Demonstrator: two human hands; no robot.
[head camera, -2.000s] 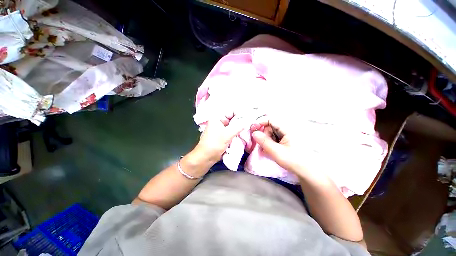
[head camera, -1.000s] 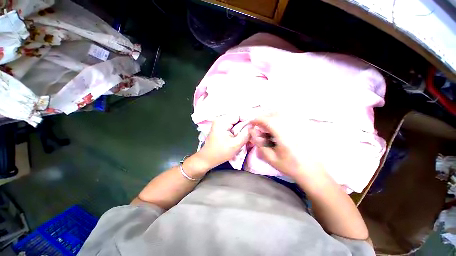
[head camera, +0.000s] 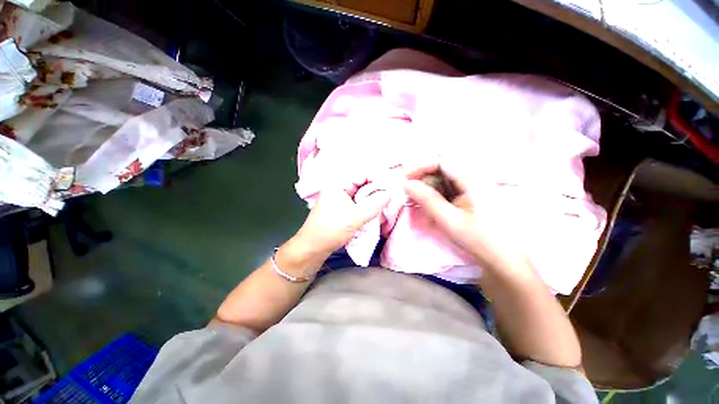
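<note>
The pink garment (head camera: 504, 134) lies spread over my lap, its folded edge hanging between my hands. My left hand (head camera: 343, 217) pinches a fold of the garment near its lower left part; a pale band is on that wrist. My right hand (head camera: 449, 201) is just to the right, thumb and fingertips curled near the pinched fold, with a small dark tool (head camera: 443, 186) in the palm, blurred. I cannot make out a needle or thread at the fingertips.
Off-white floral garments (head camera: 118, 126) hang at the left. A blue plastic crate (head camera: 102, 375) stands at the lower left on the green floor. An open cardboard box (head camera: 638, 323) is at the right. A white-topped table (head camera: 670, 39) is at the upper right, with a wooden drawer (head camera: 386, 9) at the top.
My right hand has moved slightly up and right from the fold and turned, showing the dark tool in the palm. My left hand keeps its hold. The whole view has shifted a little.
</note>
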